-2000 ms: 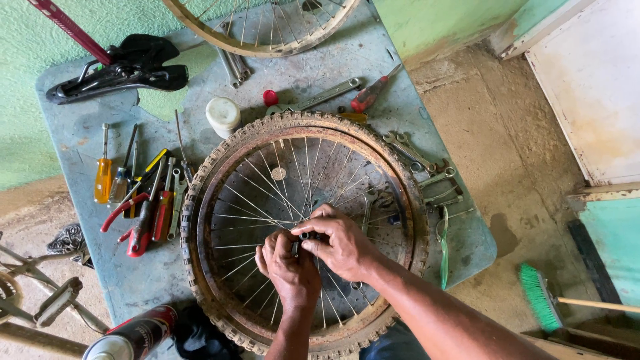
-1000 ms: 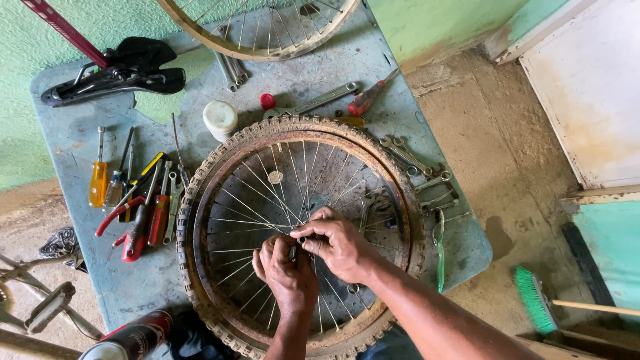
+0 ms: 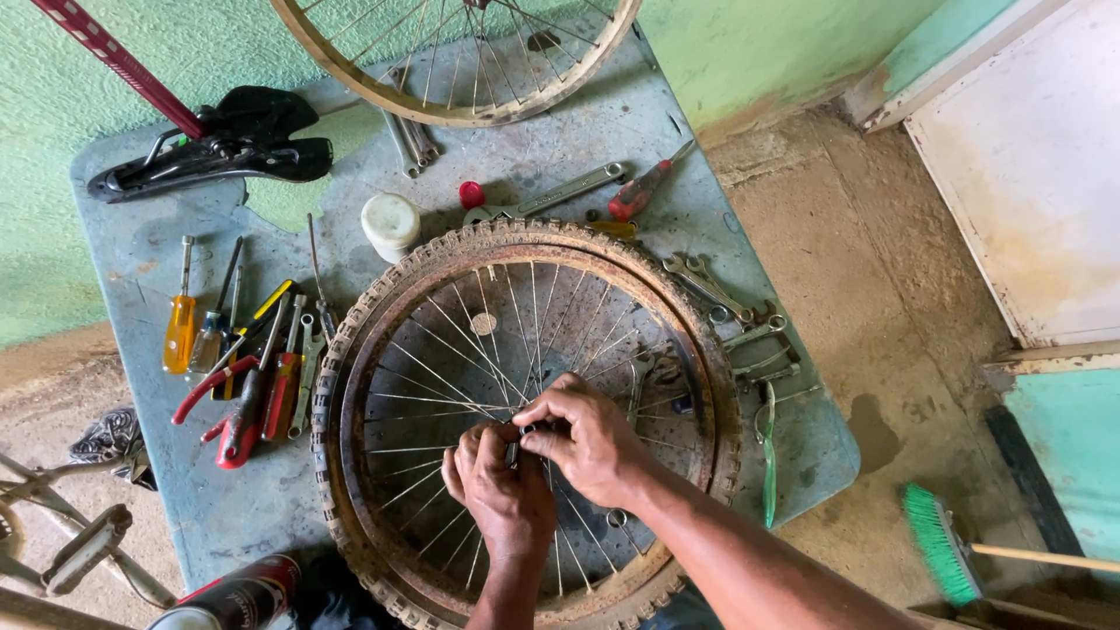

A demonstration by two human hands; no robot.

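A bicycle wheel with a knobby tire and rusty rim lies flat on the blue-grey table. Over its hub, my left hand has its fingers curled around a small dark metal part. Close against it, my right hand pinches the top of that part between thumb and fingers. The hub itself is mostly hidden by both hands, so I cannot tell whether the part is attached to it. Thin metal spokes spread from beneath my hands to the rim.
Screwdrivers and red-handled pliers lie left of the wheel. Behind it are a white tub, an adjustable wrench and a second wheel. A bicycle saddle sits back left, wrenches right, a spray can front left.
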